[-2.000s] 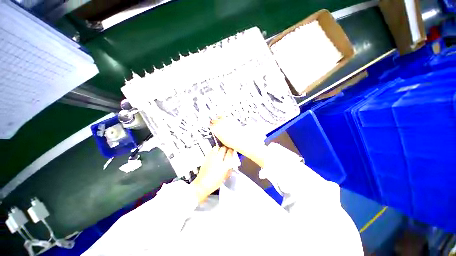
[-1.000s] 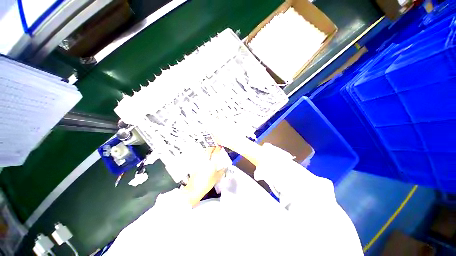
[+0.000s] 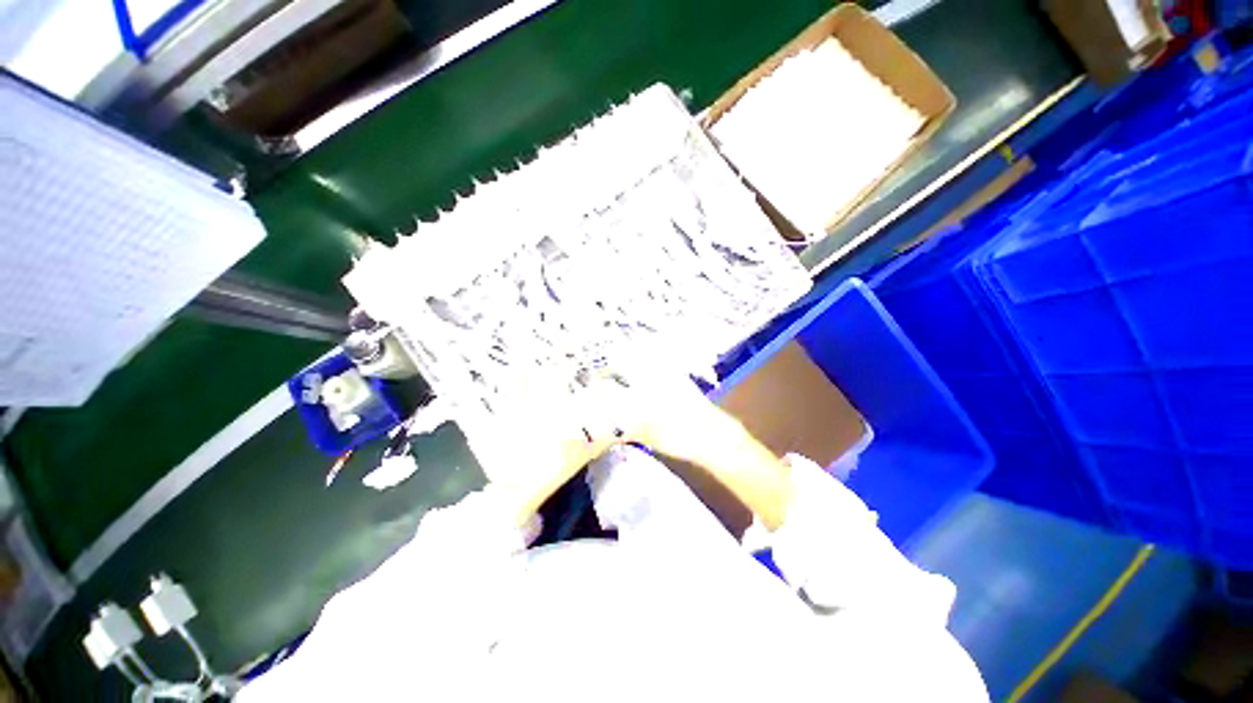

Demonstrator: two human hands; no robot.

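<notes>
A wide white packing tray [image 3: 577, 254] lies on the green worktop in front of me. Rows of white power adapters [image 3: 515, 199] with metal pins stand along its far edge, and bundled cords [image 3: 591, 289] fill its middle. My left hand [image 3: 557, 467] and my right hand [image 3: 680, 433] are close together at the tray's near edge. The fingers are washed out by glare against the white parts, so I cannot tell what they hold.
A cardboard carton [image 3: 934, 103] of white parts stands beyond the tray. A small blue parts box [image 3: 327, 437] and a bottle [image 3: 382, 354] are left of it. Two adapters [image 3: 168, 604] lie lower left. A blue tote [image 3: 914, 412] with cardboard is at right. Printed sheets [image 3: 110, 247] hang upper left.
The view has shifted and turned. My right hand has moved from over the cords to the tray's near edge, with its forearm more exposed. The blue tote shows more than two seconds ago.
</notes>
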